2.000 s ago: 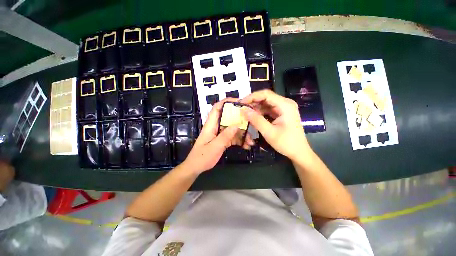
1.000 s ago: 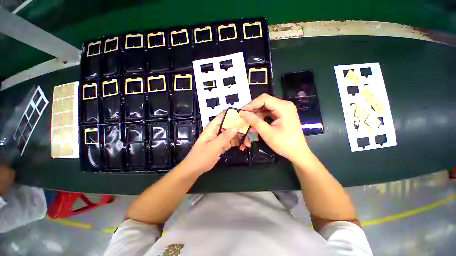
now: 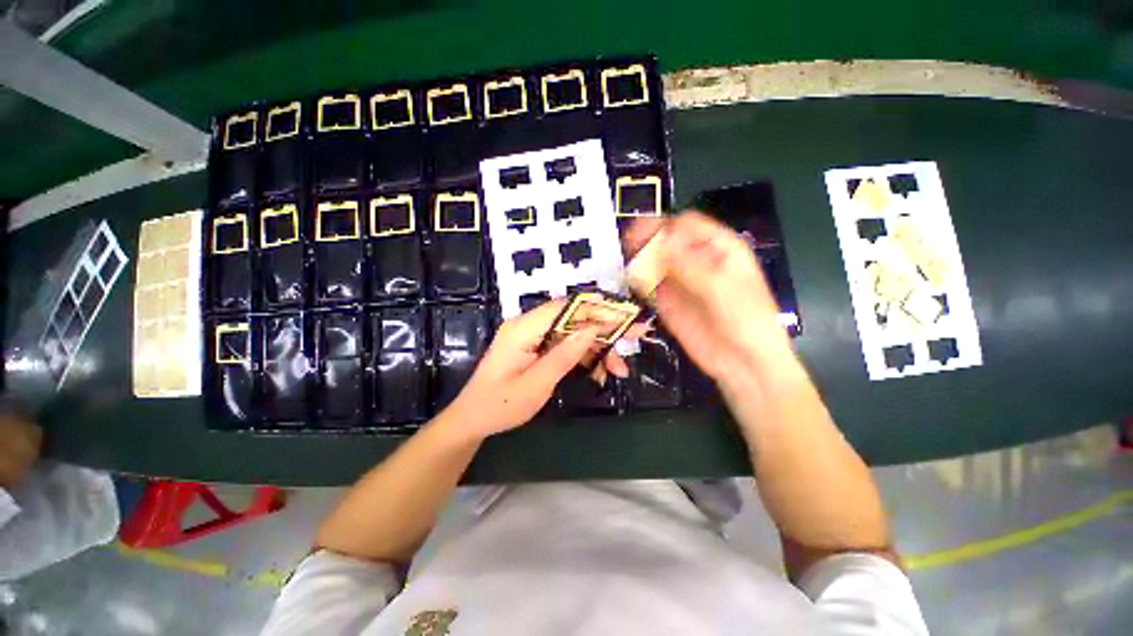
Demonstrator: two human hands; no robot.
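My left hand [image 3: 522, 373] holds a small black part [image 3: 599, 318] tilted over the lower right of the black tray. A thin yellow border outlines the part's opening, and fingers show through it. My right hand [image 3: 708, 280], slightly blurred, is up and to the right of the part, apart from it. It pinches a pale cream backing piece [image 3: 647, 263] between its fingertips. A white sticker sheet [image 3: 534, 257] with dark notched openings lies on the tray just behind my hands.
Black blister tray [image 3: 333, 404] holds parts with yellow borders. Left are a cream sheet stack [image 3: 168, 304] and an empty white grid [image 3: 82, 293]. Right are a glossy black slab [image 3: 754, 218], partly hidden, and a used liner with cream scraps [image 3: 888, 354]. A red stool [image 3: 162, 512] stands lower left.
The cream piece has come off the part, baring the yellow border. My right hand has moved up and right with it. My left hand still holds the part, now tilted more.
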